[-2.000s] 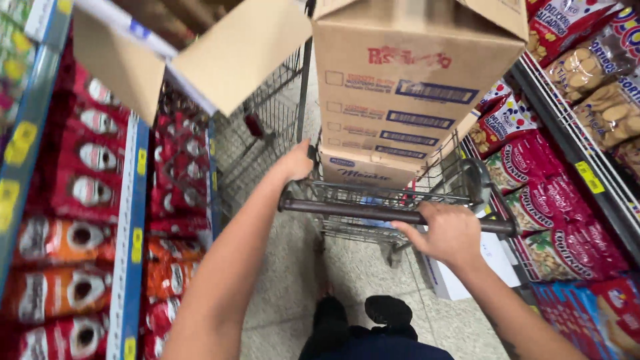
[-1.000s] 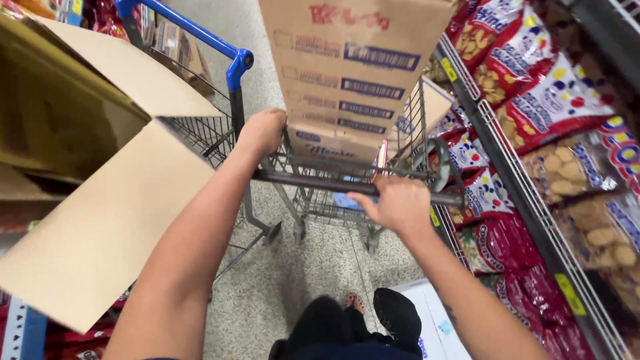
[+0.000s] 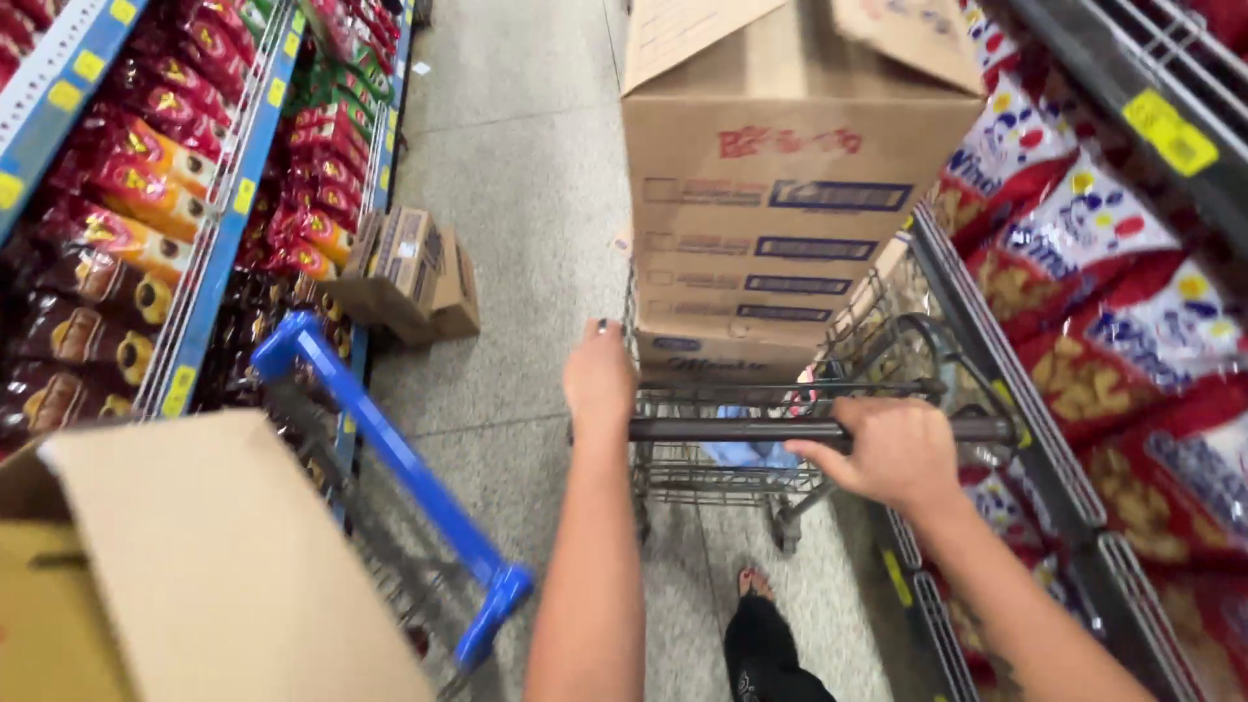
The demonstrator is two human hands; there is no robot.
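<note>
My right hand (image 3: pixel 892 453) is closed around the right part of the dark handlebar (image 3: pixel 731 429) of a wire shopping cart (image 3: pixel 721 483). At the left end of that bar is my left hand (image 3: pixel 598 378), seen from the thumb side; its fingers look curled, and their hold on the bar or frame is partly hidden. A tall cardboard box (image 3: pixel 780 224) with printed panels and loose top flaps stands in the cart ahead of both hands. Something light blue (image 3: pixel 746 444) shows through the wire below the handlebar.
Left of me is another cart with a blue handle (image 3: pixel 400 458), bearing an open cardboard box (image 3: pixel 224 565). Small cardboard boxes (image 3: pixel 414 278) sit on the floor by the left shelves (image 3: pixel 214 283). Bagged snacks (image 3: pixel 1082 263) fill the right shelves, close beside my cart. A foot is below.
My cart has advanced along the aisle past the blue-handled cart, which is now nearer on my left. Both hands have stayed at the handlebar. More of the aisle floor shows ahead.
</note>
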